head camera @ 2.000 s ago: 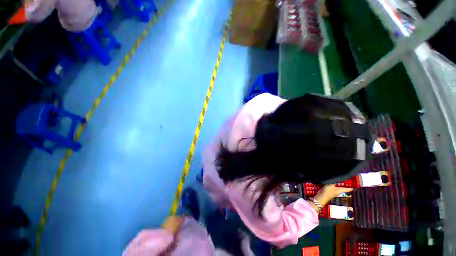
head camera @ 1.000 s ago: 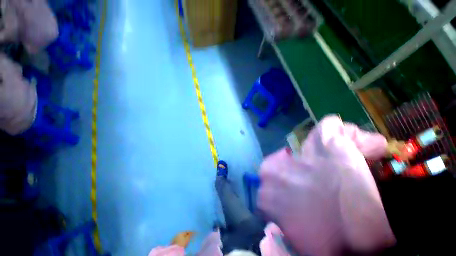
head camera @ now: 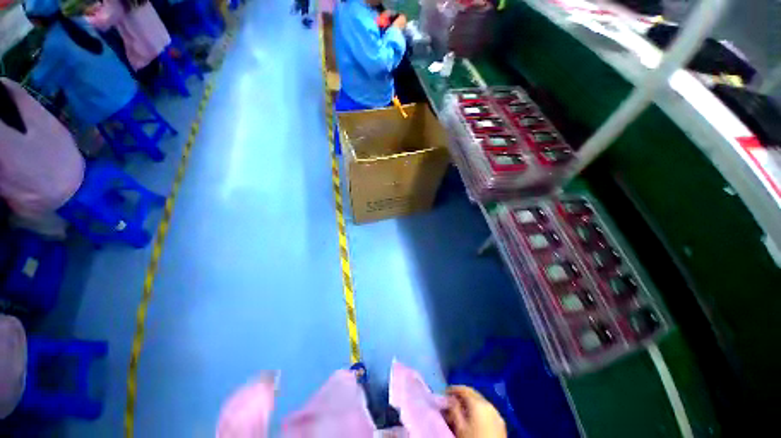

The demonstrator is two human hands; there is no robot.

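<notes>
Two clear blister trays of red-edged mobile phones lie on the green bench at the right. The nearer tray (head camera: 548,321) holds two rows of phones, and the farther tray (head camera: 481,184) stands higher behind it, on what looks like a stack. My right hand (head camera: 475,415) is at the bottom edge, partly cut off and blurred, left of the bench and away from the trays. No object shows in it; its grip is unclear. My left sleeve (head camera: 247,409) shows at the bottom, but the left hand cannot be made out.
An open cardboard box (head camera: 394,184) stands on the floor against the bench. A person in blue (head camera: 368,51) sits beyond it. Blue stools (head camera: 111,201) and people in pink and blue smocks line the left side. A dark blue stool (head camera: 505,376) is beside the bench. A pale bar crosses above the bench.
The view has moved along the aisle. The pink-clad worker and the open red phones at the right have left the view; the box and phone trays are nearer. My left hand is no longer visible.
</notes>
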